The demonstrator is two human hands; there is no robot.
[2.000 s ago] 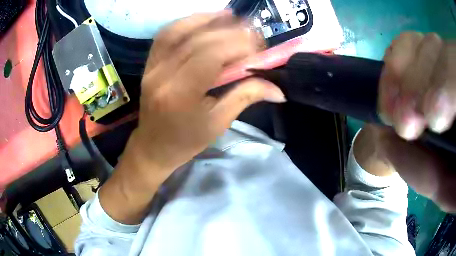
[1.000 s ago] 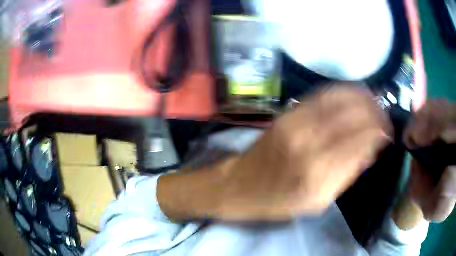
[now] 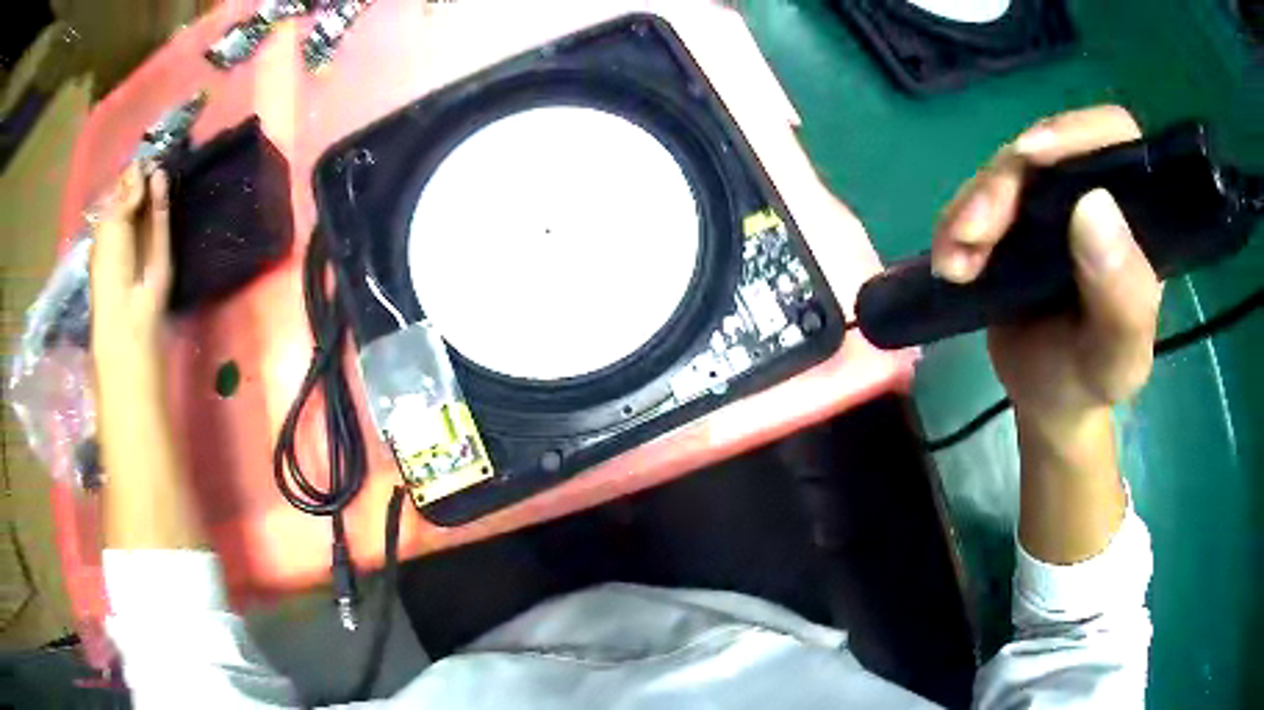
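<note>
The black square housing lies on the red-pink surface with a white round disc in its ring. The power supply board sits at its near left corner under a greyish cover. The control board is at its right corner. My right hand holds the electric screwdriver, its tip beside the housing's right corner. My left hand is at the far left against the black screw tray; its fingertips are partly hidden, so I cannot tell whether they grip it.
A coiled power cord lies left of the housing. Small metal fittings lie at the back left. A crinkled plastic bag is at the left edge. Another black unit lies on the green bench. The screwdriver's cord crosses the bench.
My left hand has moved from near the screwdriver tip to the screw tray at the far left. My right hand still holds the screwdriver. The view has shifted, showing the whole housing.
</note>
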